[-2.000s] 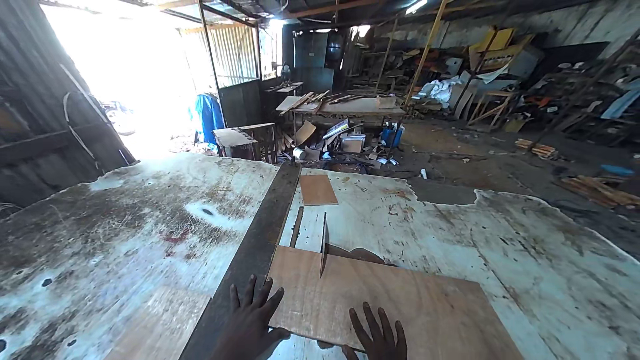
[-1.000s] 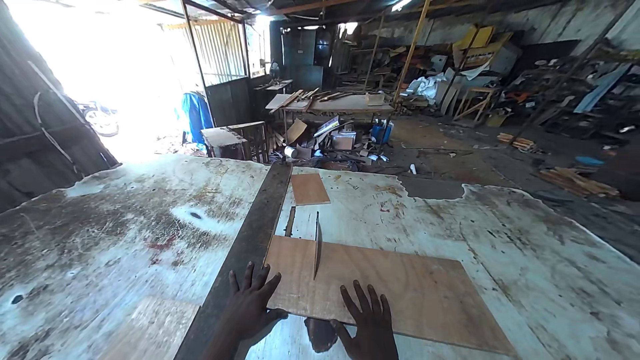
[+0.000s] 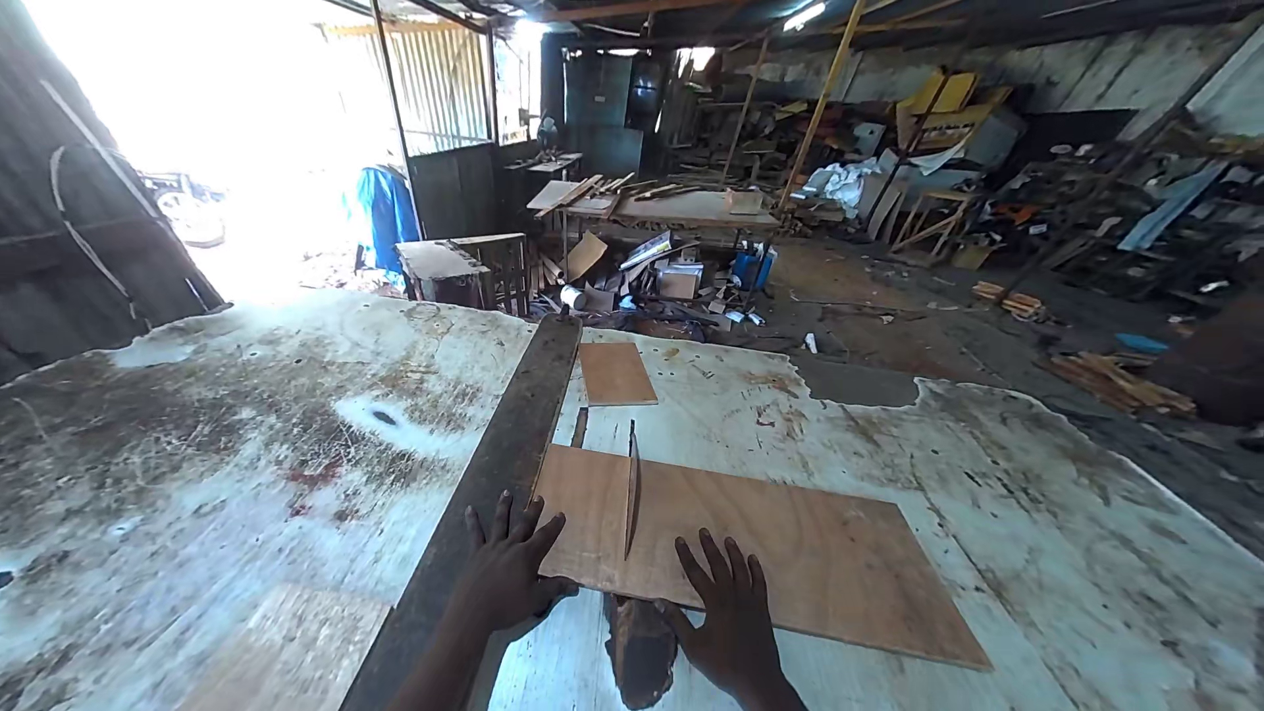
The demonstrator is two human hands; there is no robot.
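A long plywood board (image 3: 790, 543) lies on the pale, stained table, its left end close to a dark straight fence bar (image 3: 494, 454). A thin upright blade or plate (image 3: 632, 494) stands at the board's left part, between my hands. My left hand (image 3: 509, 568) rests with spread fingers on the board's near left corner, partly over the bar. Fingers apart, my right hand (image 3: 726, 612) presses on the near edge, right of the blade. Below that edge a dark, rough-edged opening (image 3: 642, 652) shows. Beyond the board lies a small plywood rectangle (image 3: 617, 375) near the bar.
Another thin wood piece (image 3: 296, 647) lies left of the bar. The table surface (image 3: 1037, 474) has a ragged far edge. Behind it are a small bench (image 3: 444, 262), offcuts on the floor, a workbench with wood strips (image 3: 681, 205), and stacked wood (image 3: 1121, 383) at the right.
The board has moved away from me along the bar, and the blade now stands nearer its middle than its far edge. The dark opening is more exposed at its near edge.
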